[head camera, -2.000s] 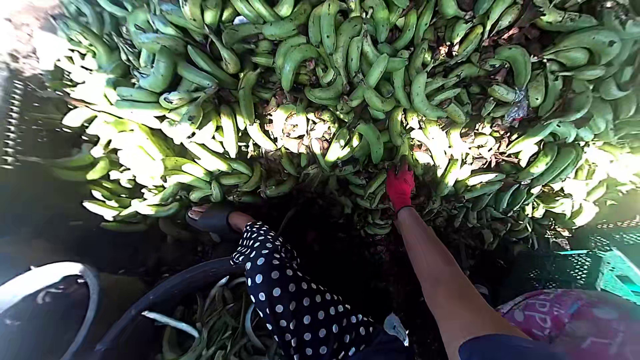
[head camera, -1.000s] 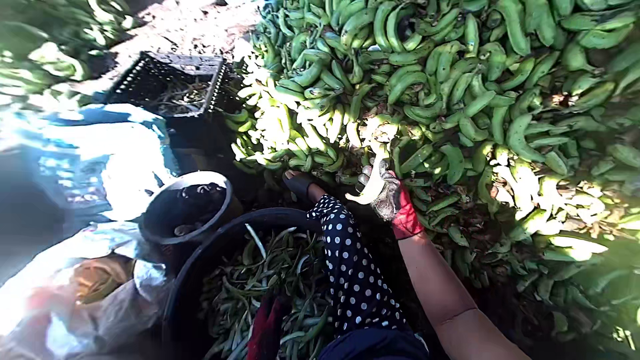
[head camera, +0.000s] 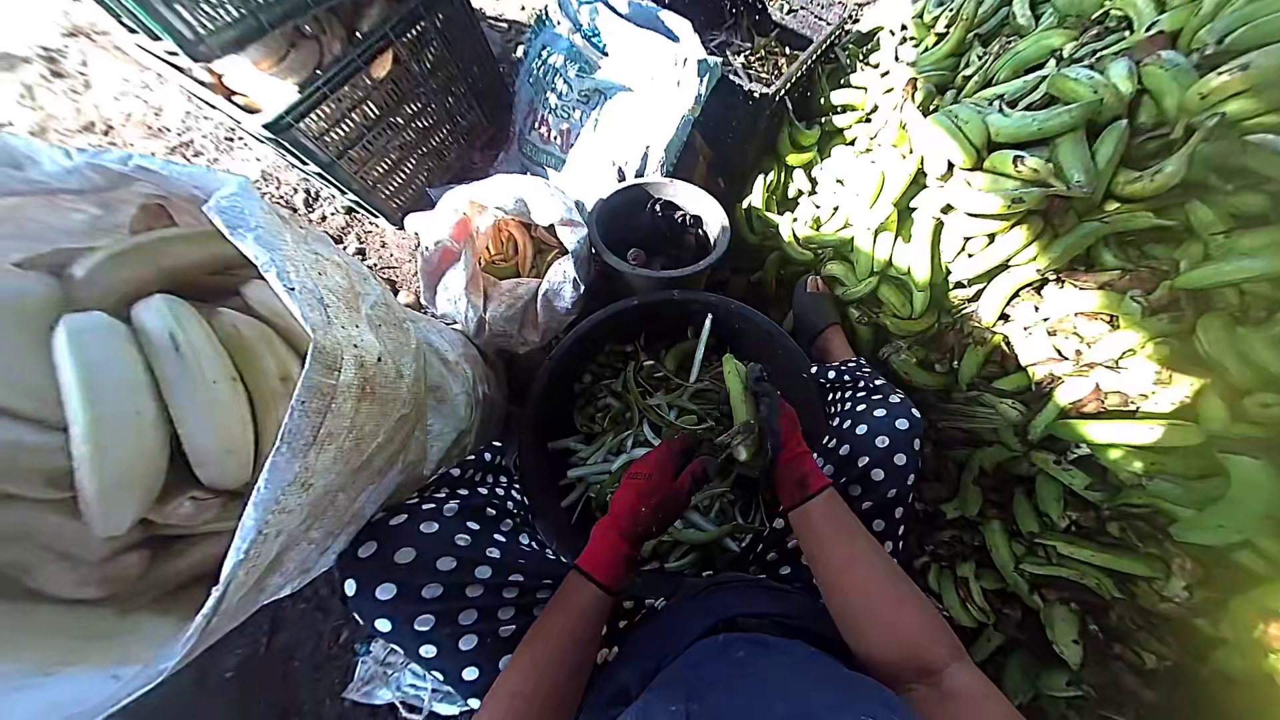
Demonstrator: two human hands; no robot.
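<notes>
My right hand (head camera: 785, 435), in a red and dark work glove, is closed on an unpeeled green plantain (head camera: 740, 400), held upright over a round black tub (head camera: 545, 400). Just left of the plantain's lower end is my left hand (head camera: 655, 495), in a red glove with its fingers curled; whether it holds anything is hidden. Green peel strips (head camera: 625, 400) lie in the tub, between my legs in polka-dot cloth. A large heap of green plantains (head camera: 1040, 200) lies at the right.
An open white sack (head camera: 350, 380) of peeled plantains (head camera: 195, 390) stands at the left. Beyond the tub are a dark bucket (head camera: 660, 275), a small white bag (head camera: 450, 235) with orange-brown contents, a printed sack (head camera: 620, 100) and plastic crates (head camera: 390, 110). Loose peels (head camera: 1060, 560) lie lower right.
My right hand has moved from the heap to over the tub with the plantain. My left hand has come up out of the peels. The view has swung left, bringing in the sack of peeled plantains.
</notes>
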